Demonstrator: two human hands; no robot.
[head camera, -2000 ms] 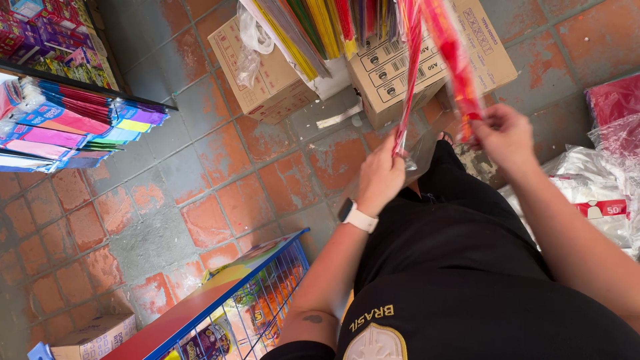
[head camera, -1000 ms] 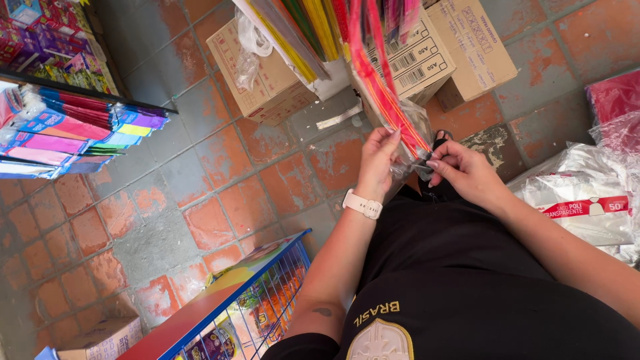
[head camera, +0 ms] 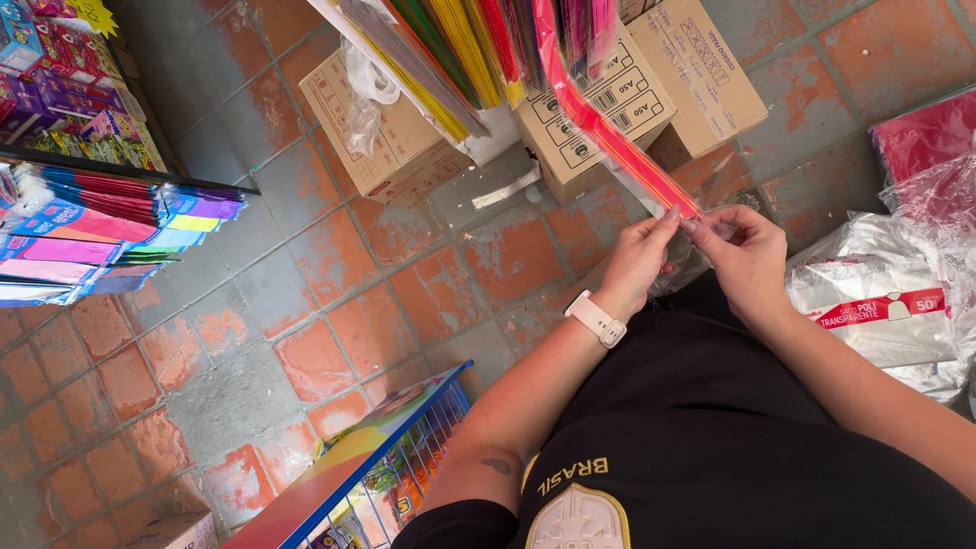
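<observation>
A long red-orange folded strip in clear plastic (head camera: 625,156) runs from the top of the view down to both hands. My left hand (head camera: 643,255), with a pale watch on its wrist, pinches the strip's lower end between thumb and fingers. Close against it on the right, my right hand (head camera: 736,248) pinches the same end and its plastic wrapping. Some clear plastic hangs below the fingers. Behind the strip stand upright packs of folded coloured sheets (head camera: 457,53) in yellow, green, red and pink; the strip's upper part overlaps them.
Cardboard boxes (head camera: 408,137) stand on the tiled floor under the packs. Clear plastic bag packs (head camera: 877,305) and a red pack (head camera: 926,141) lie at the right. A blue wire basket (head camera: 415,457) is at lower left centre. Shelves of boxed goods (head camera: 61,84) and coloured paper packs (head camera: 114,236) line the left.
Two seconds ago the hands were farther apart, with red strips blurred between them. Now they are together at the strip's lower end, much as one second ago.
</observation>
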